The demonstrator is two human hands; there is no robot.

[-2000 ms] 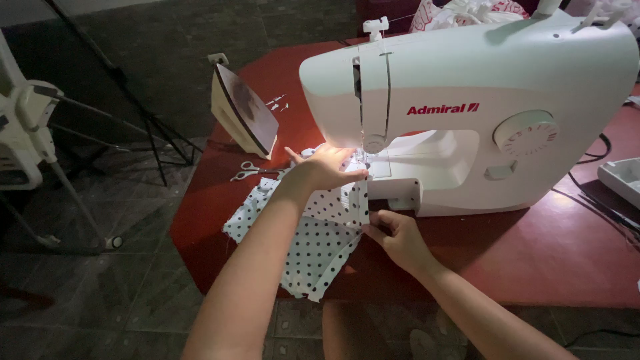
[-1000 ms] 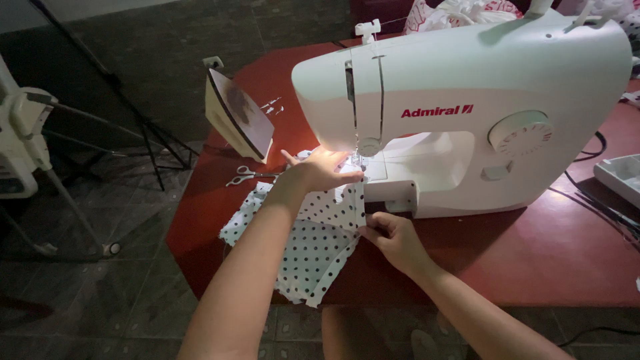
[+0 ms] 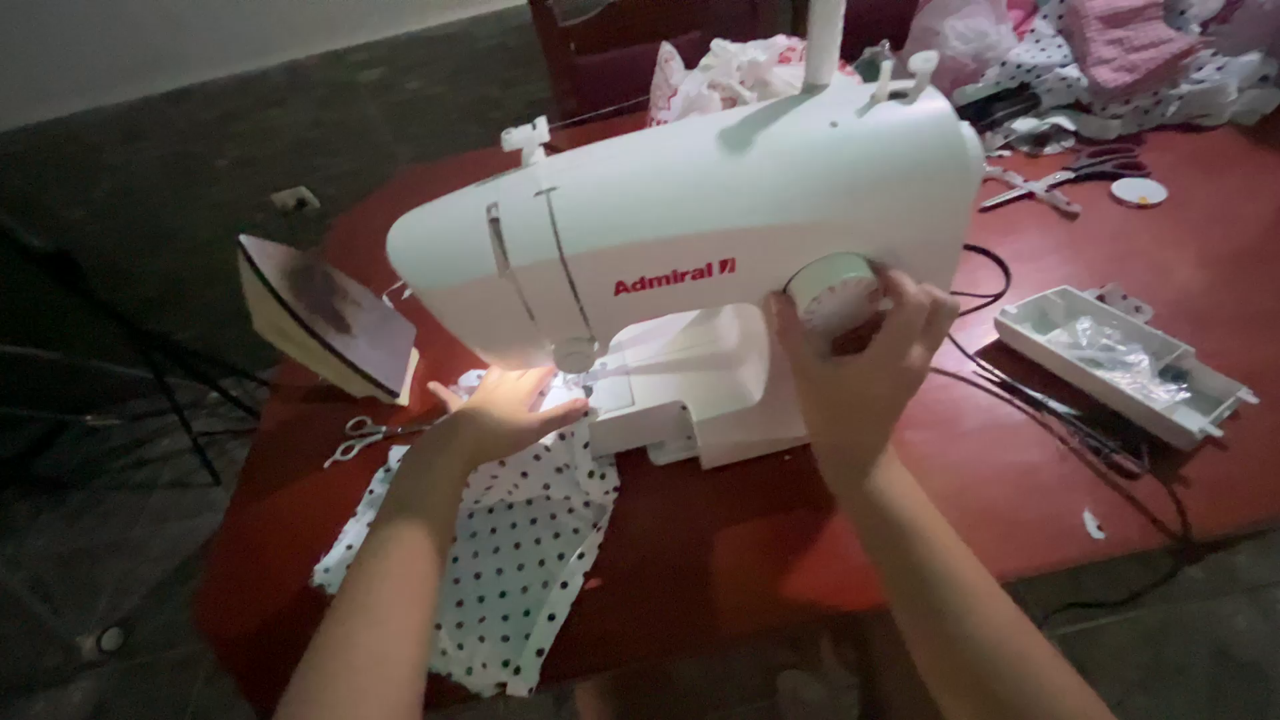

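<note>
A white Admiral sewing machine [image 3: 680, 230] stands on the red table, its lamp lighting the needle area. My left hand [image 3: 505, 410] lies spread on the white fabric with black dots [image 3: 520, 560], just left of the presser foot; the fabric hangs toward the table's front edge. With thumb and fingers around it, my right hand [image 3: 870, 350] grips the stitch selector dial [image 3: 835, 290] on the machine's front. Whether the needle is in the fabric cannot be made out.
An upended iron [image 3: 335, 315] and small scissors [image 3: 370, 435] are at the left. To the right lie black cables [image 3: 1050, 430], a white accessory tray [image 3: 1110, 360] and dark-handled scissors [image 3: 1070, 178]. A plastic bag [image 3: 725, 75] and heaped fabric [image 3: 1110, 65] are behind.
My right hand has left the fabric's right edge, moved up and right, and taken hold of the dial. My left hand stays on the fabric. The view has swung right.
</note>
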